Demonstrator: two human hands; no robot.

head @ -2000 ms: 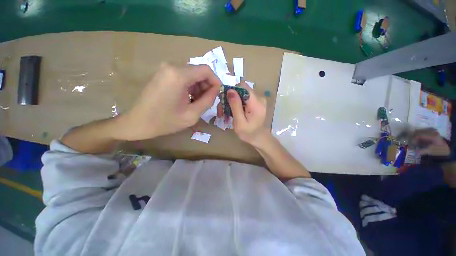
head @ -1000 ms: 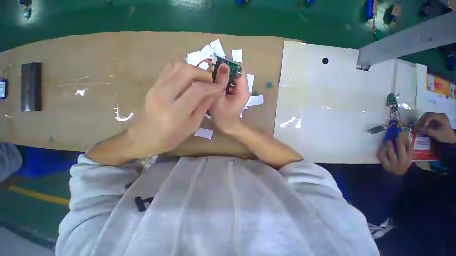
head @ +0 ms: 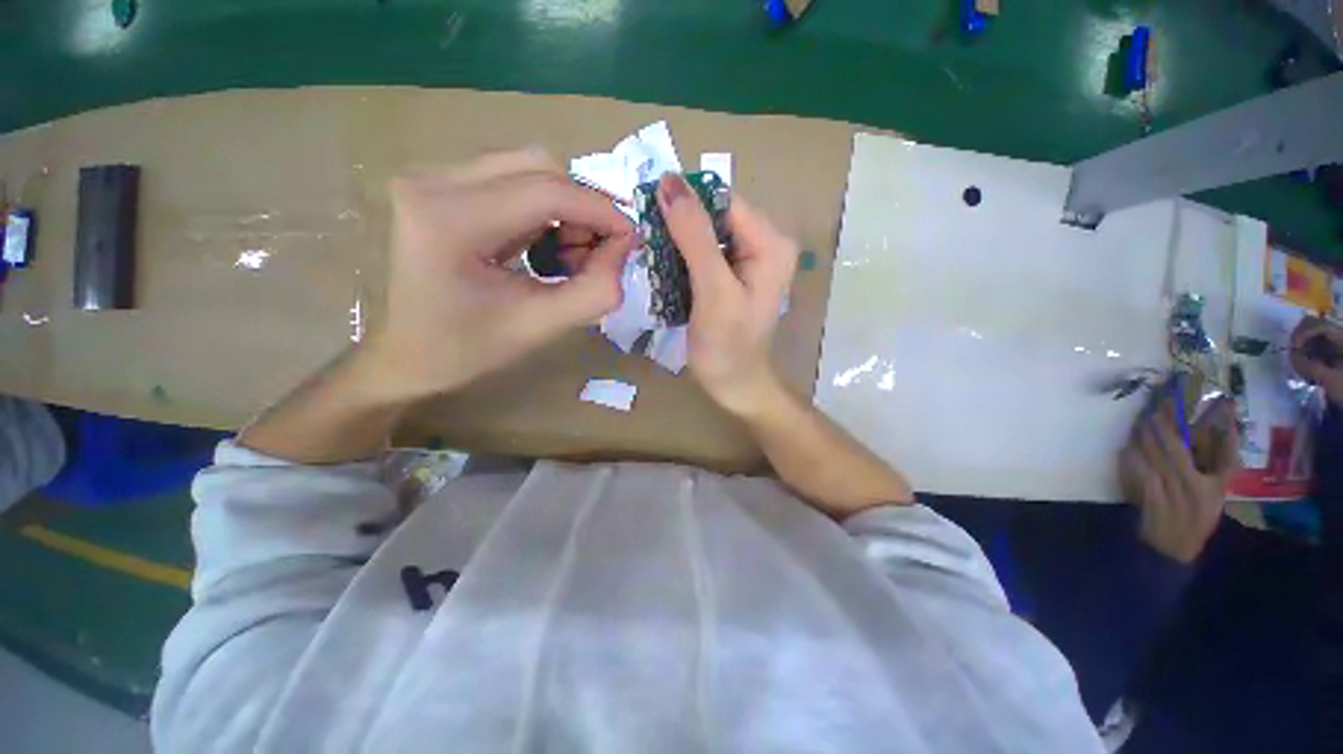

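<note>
A green circuit board point(head: 670, 251) is held over the bench centre, components facing up. My right hand point(head: 729, 287) is closed around its right side with the thumb on top. My left hand point(head: 494, 280) is at the board's left edge, thumb and forefinger pinched together; whether something thin is between them cannot be told. A battery pack is not visible under the board. Loose white slips point(head: 648, 148) lie heaped beneath and behind the hands. One white slip point(head: 608, 393) lies apart, nearer to me.
A dark bar point(head: 106, 236) and a small blue pack with a white patch point(head: 18, 236) lie at left. At right are a white sheet point(head: 972, 324), a grey metal post point(head: 1222, 140) and another person's hands point(head: 1178, 464) with boards and wires. Blue packs point(head: 1137, 59) lie on the green belt.
The board has turned more upright and lies broader in view. My left hand has drawn back leftward from over it to its left edge. The neighbour's hands have shifted.
</note>
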